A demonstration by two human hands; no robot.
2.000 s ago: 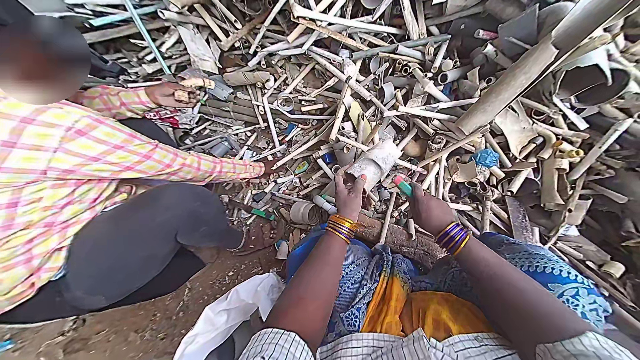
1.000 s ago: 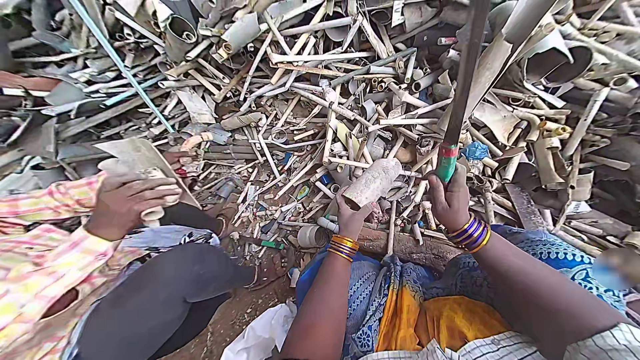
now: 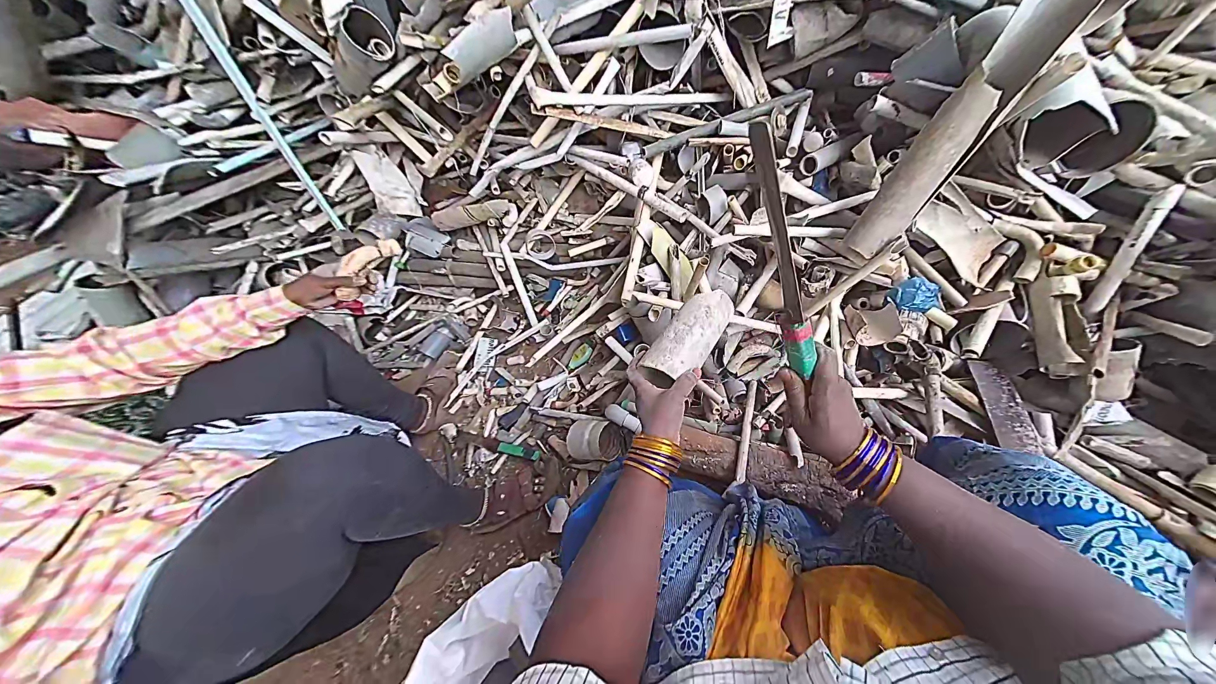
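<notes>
My left hand (image 3: 662, 394) grips the near end of a short, dirty white plastic pipe piece (image 3: 688, 334), tilted up and away from me. My right hand (image 3: 823, 404) is closed around the green and red wrapped handle (image 3: 799, 350) of a long flat metal blade (image 3: 777, 218), which points away from me to the right of the pipe piece, apart from it. Below both hands a thick wooden log (image 3: 760, 465) lies across my lap's front edge. A wide pipe stub (image 3: 595, 441) rests near the log's left end.
Broken pipes (image 3: 608, 114) are heaped ahead and on both sides. A large split pipe (image 3: 926, 161) slants in from the upper right. At the left sits a co-worker (image 3: 256, 532), whose hand (image 3: 328, 287) holds a pale piece. A white sack (image 3: 499, 617) lies by my left arm.
The blade stood closer to upright toward the camera a second ago and now leans away over the heap. The co-worker's hand has moved away from me, farther over the heap.
</notes>
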